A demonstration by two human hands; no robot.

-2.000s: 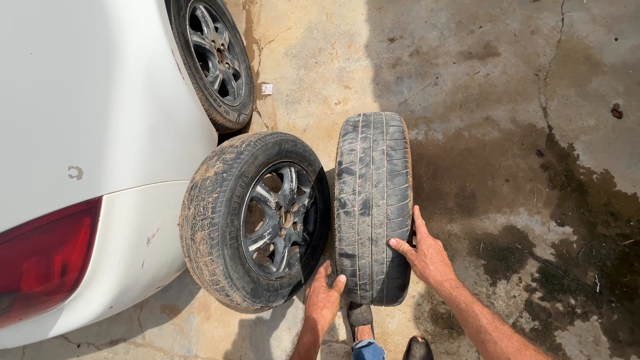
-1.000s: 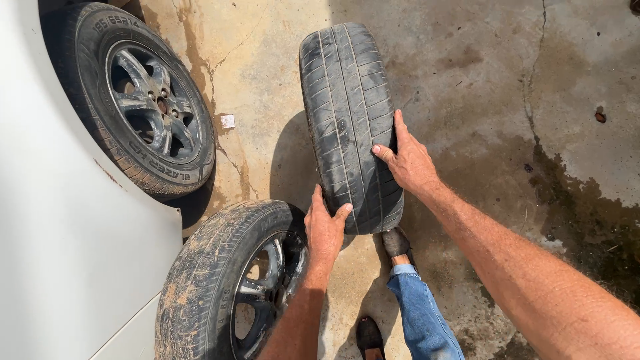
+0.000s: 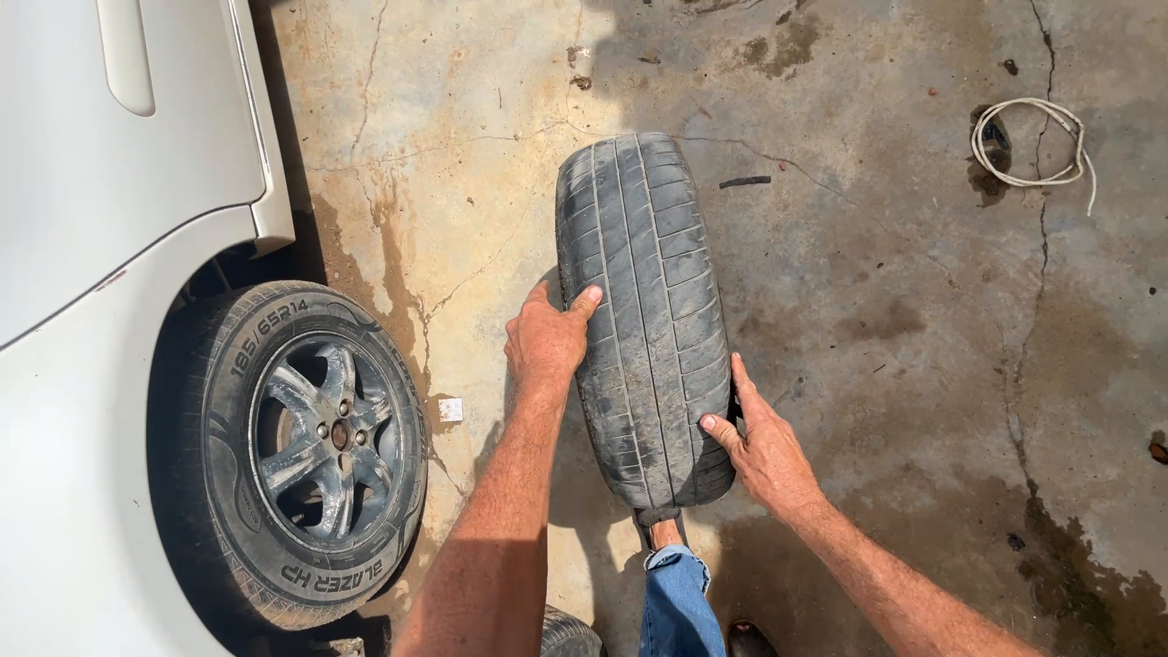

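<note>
A worn, dusty car tire (image 3: 643, 319) stands upright on its tread in the middle of the head view, tilted slightly. My left hand (image 3: 550, 338) is on its left edge, the thumb on the tread and the fingers partly hidden along the sidewall. Lower down on the right edge, my right hand (image 3: 762, 447) rests with its thumb on the tread and its fingers along the side. The tire's rim faces away and cannot be seen.
To the left is a white car (image 3: 82, 456) with a mounted wheel (image 3: 310, 447). Part of another tire (image 3: 568, 634) shows at the bottom edge. A coiled pale cable (image 3: 981, 151) lies on the cracked concrete at upper right. My feet are close behind the tire.
The tire and both hands have moved forward along the car, away from the loose wheel that stood beside it. My left hand now sits higher on the tire than my right. The view has moved forward too.
</note>
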